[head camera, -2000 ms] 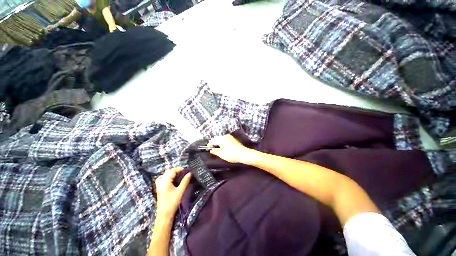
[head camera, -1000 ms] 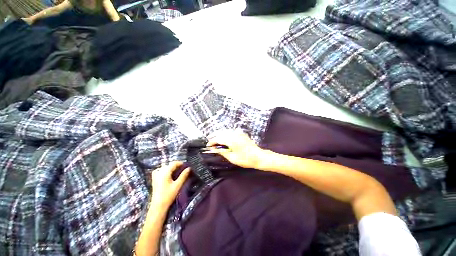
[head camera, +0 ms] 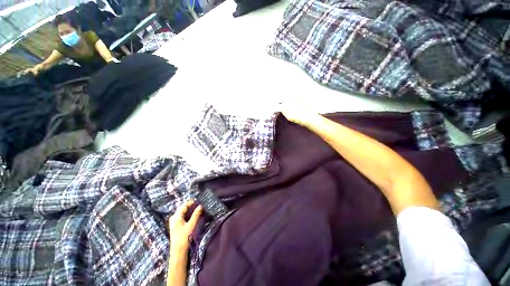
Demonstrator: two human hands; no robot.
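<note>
A plaid coat with dark purple lining [head camera: 279, 223] lies inside out on the white table [head camera: 240, 72]. My left hand [head camera: 183, 220] is at the coat's opening, left of the dark label strip [head camera: 211, 203]; its fingertips pinch the coat edge. My right hand [head camera: 297, 113] is at the top edge of the lining, beside the plaid facing [head camera: 235, 142]; it is washed out by glare, so I cannot tell whether it grips the cloth or a tool.
Plaid garments are heaped at left [head camera: 84, 223] and at far right [head camera: 380, 50]. Black and brown garments [head camera: 126, 84] are piled at the upper left. A masked person in an olive top [head camera: 84, 50] leans over them across the table.
My right hand has moved up and right from near the label to the lining's top edge. The plaid facing and lining lie flatter. The opposite person's head has come into view.
</note>
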